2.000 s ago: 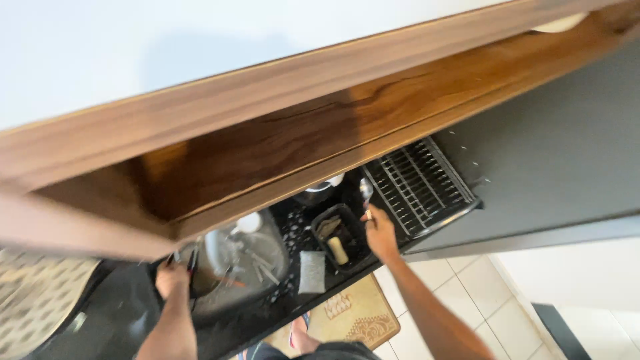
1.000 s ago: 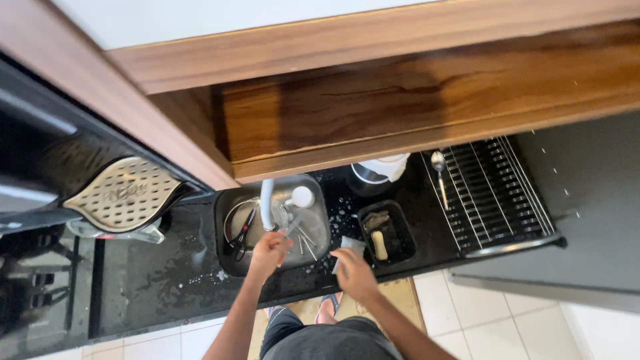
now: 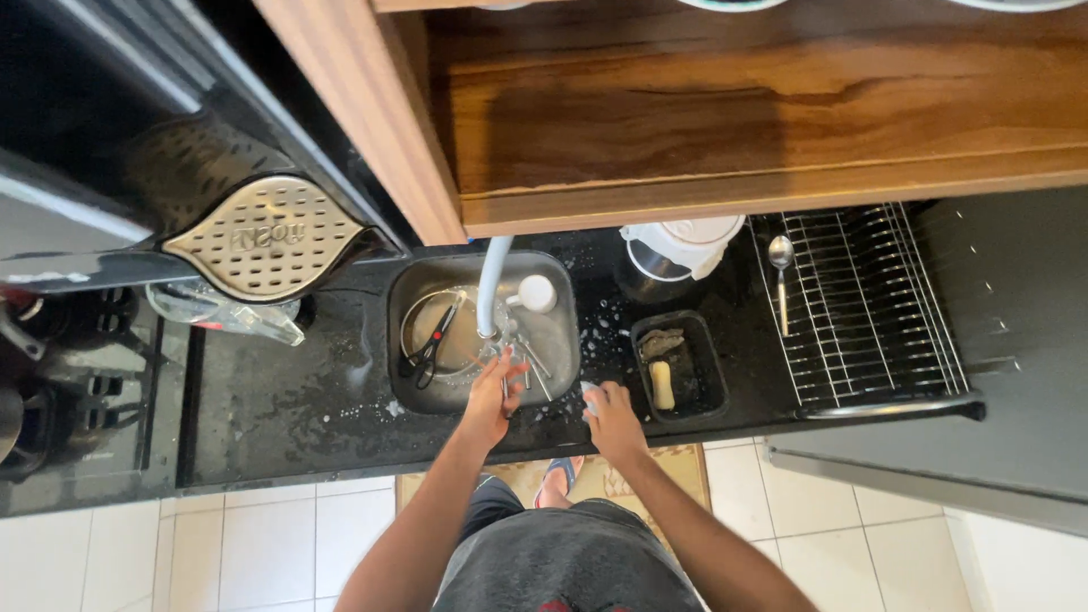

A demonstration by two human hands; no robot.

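My left hand [image 3: 495,393] is over the front of the steel sink [image 3: 567,340], under the faucet [image 3: 491,280], its fingers around what seems to be a metal utensil handle. At the counter's front edge, right of the sink, my right hand [image 3: 614,416] has its fingers curled on a pale sponge or cloth [image 3: 589,398]. In the sink lie black-handled scissors [image 3: 435,344] over a round dish [image 3: 412,319], a white mug [image 3: 537,294] and several metal utensils [image 3: 535,361]. A spoon [image 3: 782,285] rests on the wire dish rack [image 3: 850,323].
A black tray [image 3: 716,374] holds a yellowish bar and a scourer-like pad. Behind it stands a dark container with a white cloth [image 3: 680,246]. The wooden shelf [image 3: 680,200] overhangs the counter; a stove [image 3: 93,391] and a clear plastic item [image 3: 246,314] are at left.
My right hand has gone from the spoon at the rack to the pale sponge or cloth beside the sink. The left hand has shifted from the sink's left side to under the faucet. The view has swung.
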